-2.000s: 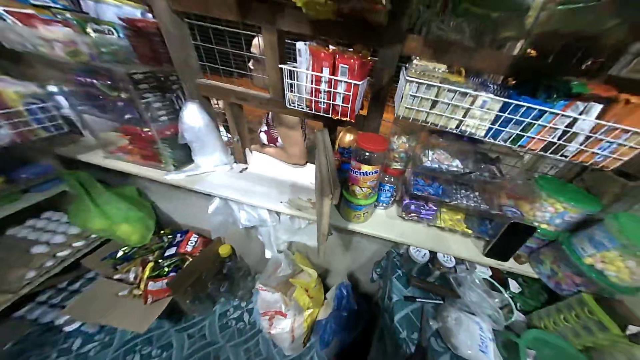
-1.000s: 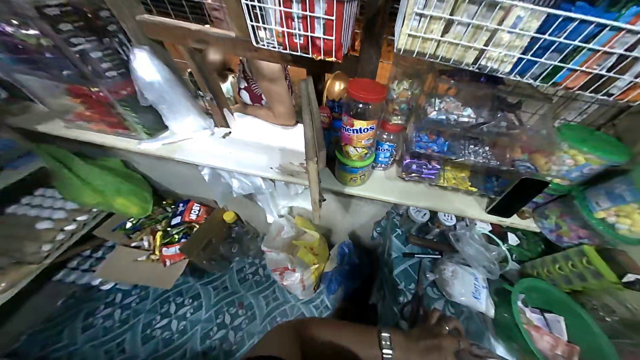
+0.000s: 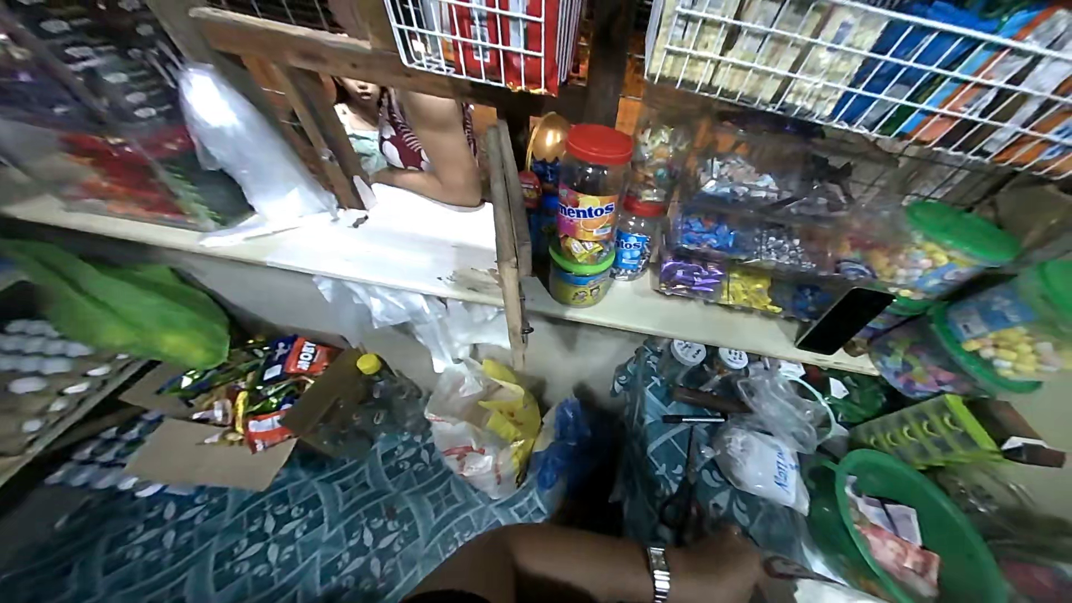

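Observation:
My left hand point(image 3: 724, 559) reaches in from the bottom edge, with a metal-banded watch point(image 3: 659, 573) on its wrist. It is dark and blurred, and its fingers are hard to make out. Just above it lie dark-handled scissors point(image 3: 677, 509). A partly visible printed whitish item point(image 3: 808, 578) is at its right; whether the hand grips it cannot be told. Further right stands a green plastic basin point(image 3: 976, 557) with banknotes point(image 3: 900, 544) inside. A pen point(image 3: 693, 420) and a knotted plastic bag point(image 3: 762, 465) lie beyond the hand. My right hand is not in view.
Candy jars point(image 3: 595, 201) and a leaning smartphone point(image 3: 844, 320) stand on the shelf point(image 3: 662, 314). A person's arm point(image 3: 440, 159) rests at the counter opening. Wire baskets point(image 3: 779, 75) hang above. An open carton of snack packets point(image 3: 209, 456), egg trays point(image 3: 42, 368) and plastic bags point(image 3: 477, 435) are lower left.
My left arm, out of view two seconds ago, has come in along the bottom and now reaches further right than one second ago. The view has tipped downward.

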